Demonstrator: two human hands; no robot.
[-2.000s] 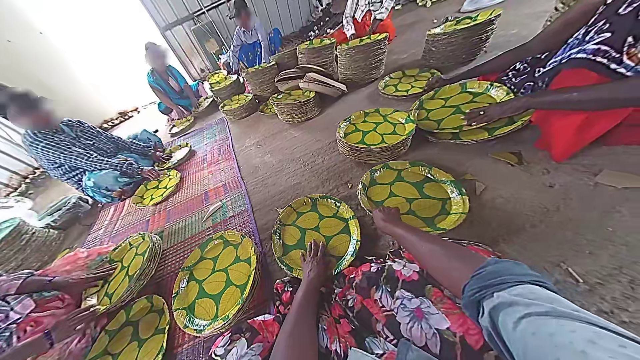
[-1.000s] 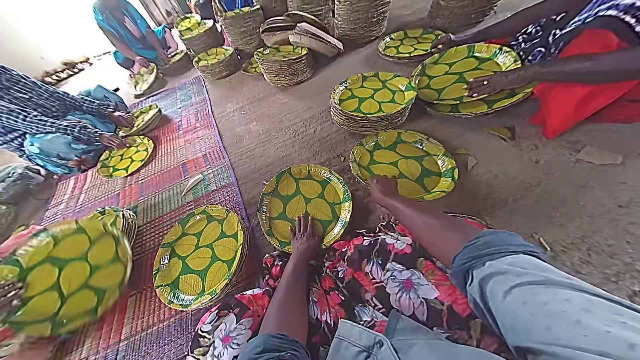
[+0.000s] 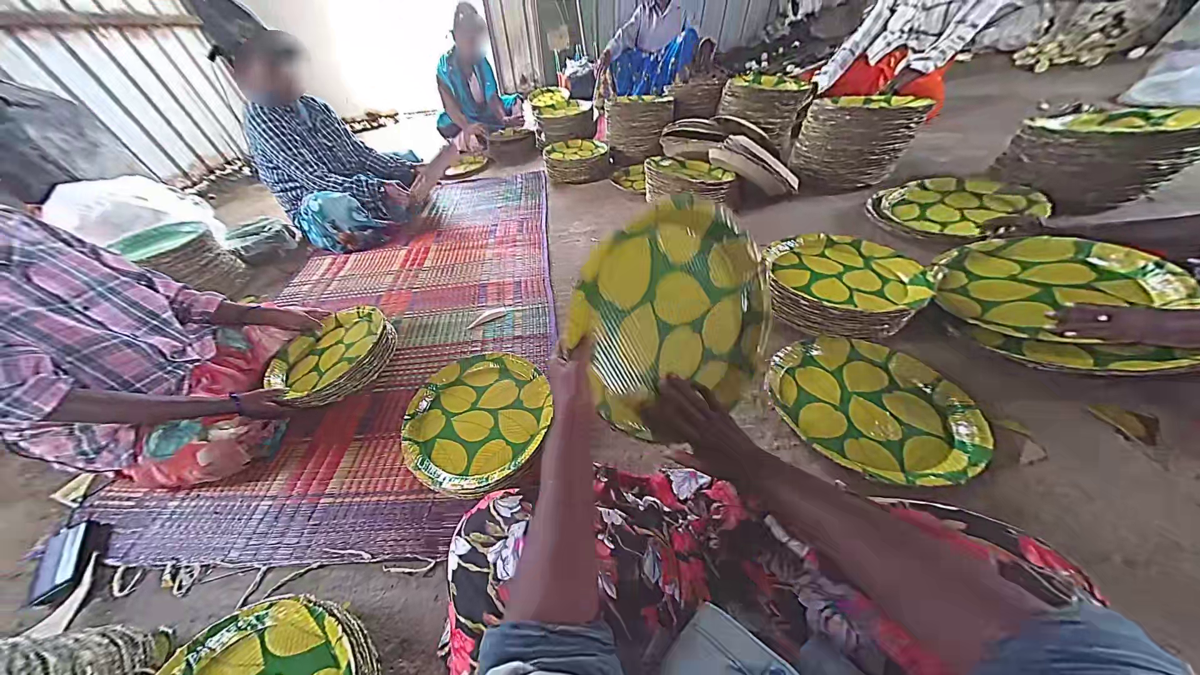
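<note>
A round plate with a yellow leaf print on green (image 3: pixel 675 300) is tilted up, blurred, in front of me. My left hand (image 3: pixel 572 361) grips its left edge. My right hand (image 3: pixel 689 417) is at its lower edge, fingers spread against the printed face; whether it grips is unclear. Right of my hands a similar plate (image 3: pixel 877 408) lies on the floor, with a stack of plates (image 3: pixel 844 281) behind it. To the left, another leaf-print plate (image 3: pixel 478 422) lies at the mat's edge. Floral cloth (image 3: pixel 656 544) covers my lap.
A co-worker at left holds a plate stack (image 3: pixel 333 356) above the woven mat (image 3: pixel 422 281). At right, a co-worker's hand (image 3: pixel 1097 323) rests on a large plate (image 3: pixel 1059 281). Tall plate stacks (image 3: pixel 858 141) and several seated people are farther back. Another stack (image 3: pixel 272 647) is at lower left.
The plate that lay flat under my left hand is now raised and tilted. My right hand has moved left from the right-hand plate to the raised one. The view has tilted up.
</note>
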